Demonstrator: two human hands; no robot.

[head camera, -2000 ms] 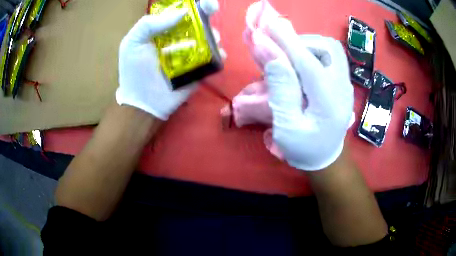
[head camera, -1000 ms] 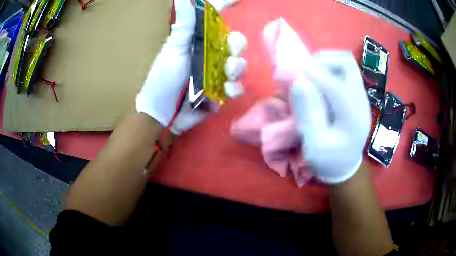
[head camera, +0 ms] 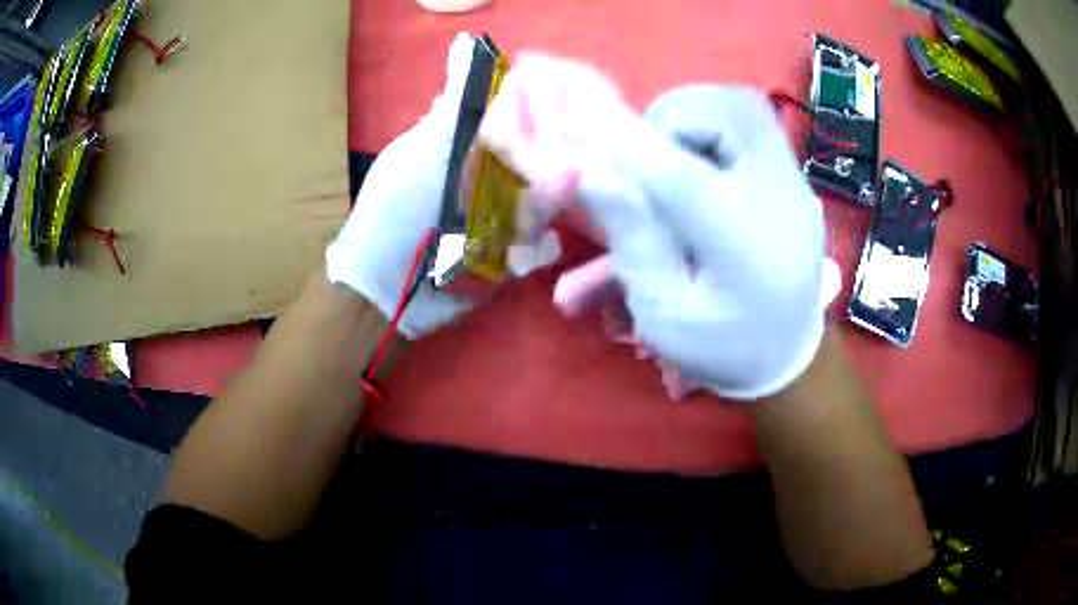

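Note:
My left hand (head camera: 404, 213), in a white knit glove, holds a wired module (head camera: 471, 154) tilted on its long edge. Its yellow face points right and its black side faces left. Knotted red lead wires (head camera: 396, 319) hang from its lower end over my left wrist. My right hand (head camera: 721, 236), also gloved in white and slightly blurred, holds a bunched pink cloth (head camera: 553, 112). The cloth lies against the upper part of the yellow face and hides it. A loose end of cloth hangs below my right hand.
A tan cardboard sheet (head camera: 225, 154) lies at left, with several yellow-faced modules (head camera: 73, 189) on edge. Black modules (head camera: 895, 254) lie at right on the red mat (head camera: 567, 408). More yellow-faced modules (head camera: 955, 73) are at upper right. Cardboard edges line the far right.
The cloth in my right hand has moved left and up onto the module. Since two seconds ago, my left hand has turned the module from face-up to edge-on, and its wires now hang over my wrist.

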